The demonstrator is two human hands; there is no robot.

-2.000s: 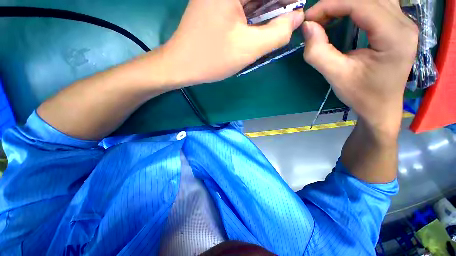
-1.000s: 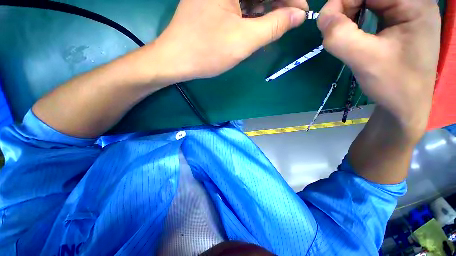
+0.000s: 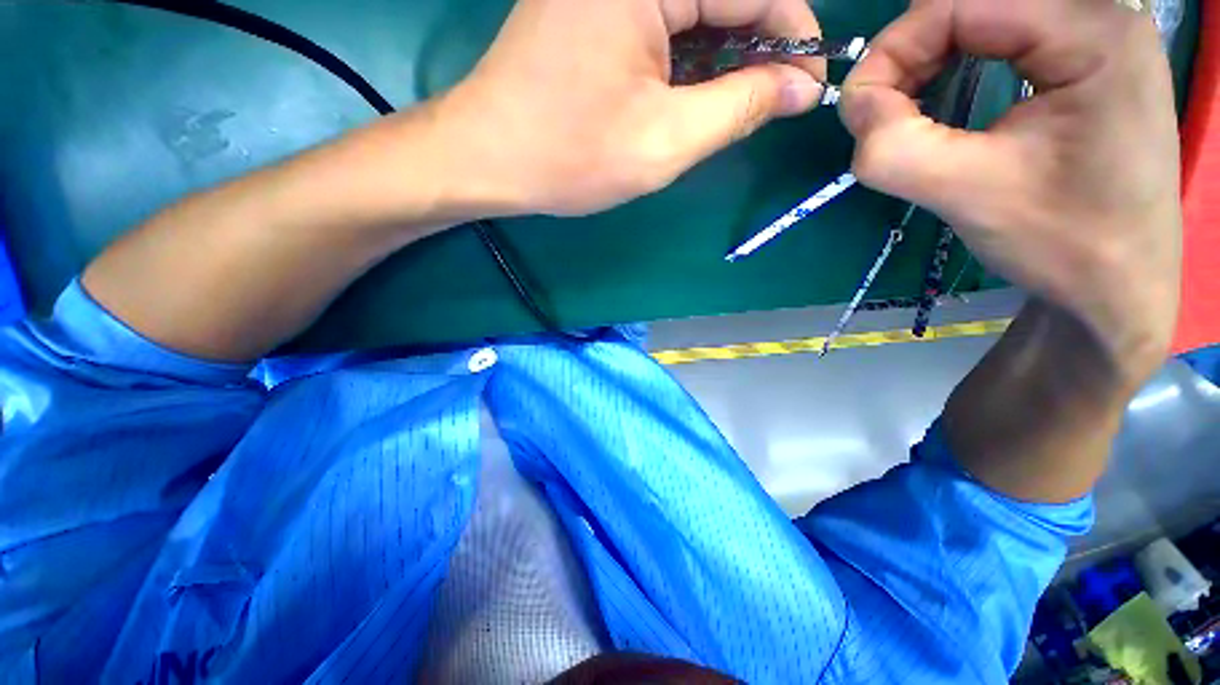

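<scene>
My left hand (image 3: 602, 114) is bare, at the top centre, its thumb and fingers closed on dark cable strips with small white ends (image 3: 856, 50). My right hand (image 3: 1017, 147) is bare, close to its right, thumb and index finger pinched at the strip ends. A white and blue strip (image 3: 796, 214) sticks out below my right fingertips, slanting down left. A thin pale strip (image 3: 867, 284) and a dark strip (image 3: 933, 288) hang below my right hand past the bench edge. The far ends of the strips are hidden by my hands.
A green bench surface (image 3: 268, 147) lies under my hands. A black cord (image 3: 301, 47) crosses it and passes under my left forearm. A red-orange board (image 3: 1200, 201) is at the right edge. Grey floor with a yellow line (image 3: 763, 352) shows beyond the bench edge.
My right hand has shifted right. The panel-like piece at my left hand no longer shows; separate strips with white ends do. The white and blue strip and a dark strip have come into view.
</scene>
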